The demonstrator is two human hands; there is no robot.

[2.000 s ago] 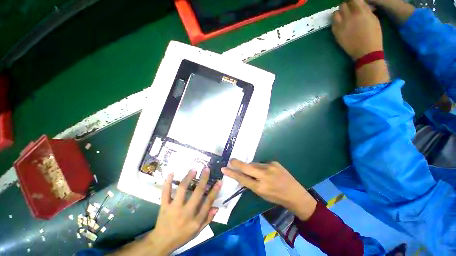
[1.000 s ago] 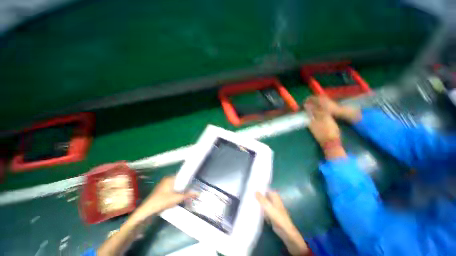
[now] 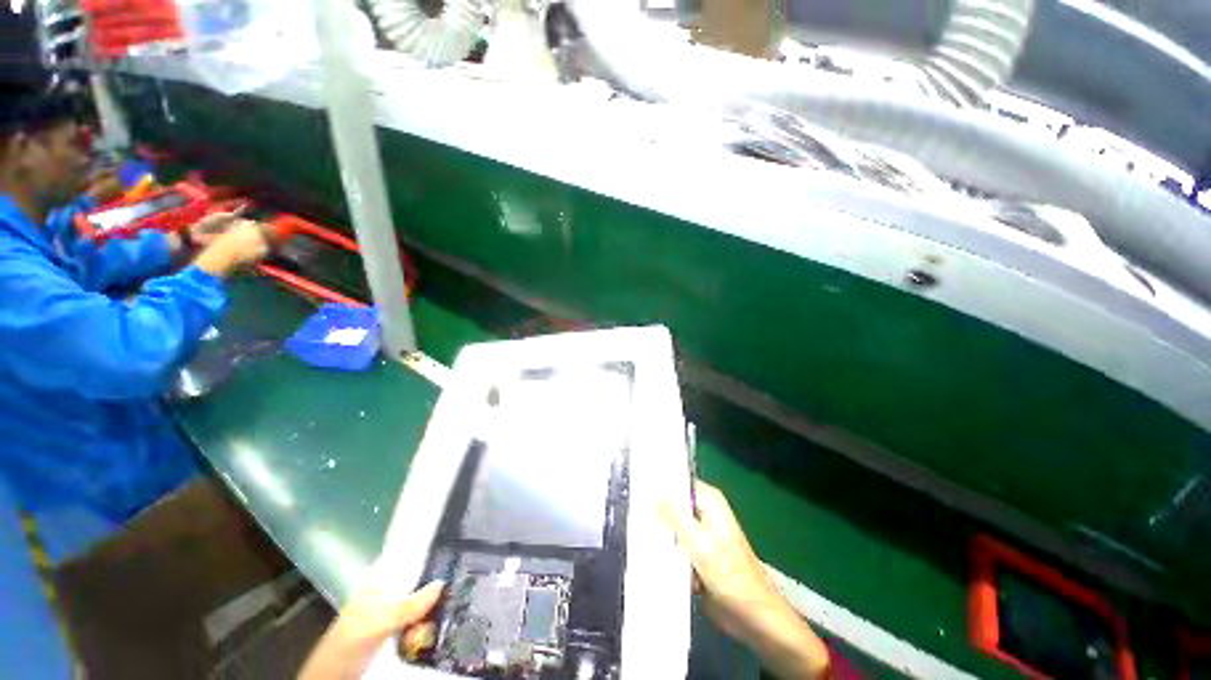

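Observation:
An open tablet unit (image 3: pixel 551 458) lies in a white foam tray (image 3: pixel 653 385), raised and tilted in front of me. Its silver-grey rectangle faces up and its circuit board (image 3: pixel 511 614) is at the near end. My left hand (image 3: pixel 375 630) holds the tray's near left side, with the thumb at the board's edge. My right hand (image 3: pixel 733 574) holds the tray's right side. A thin tool (image 3: pixel 692 465) sticks up by the right fingers, partly hidden by the tray.
A blue parts bin (image 3: pixel 337 338) stands by a white post (image 3: pixel 363 186) at left. A worker in blue (image 3: pixel 93 319) handles red-framed units at far left. A red-framed unit (image 3: pixel 1049 614) sits on the conveyor at lower right. White ducting runs along the top.
The view has swung left and up along the line. The white tray with the tablet has moved up off the bench, held in both hands. The red bin has left the view.

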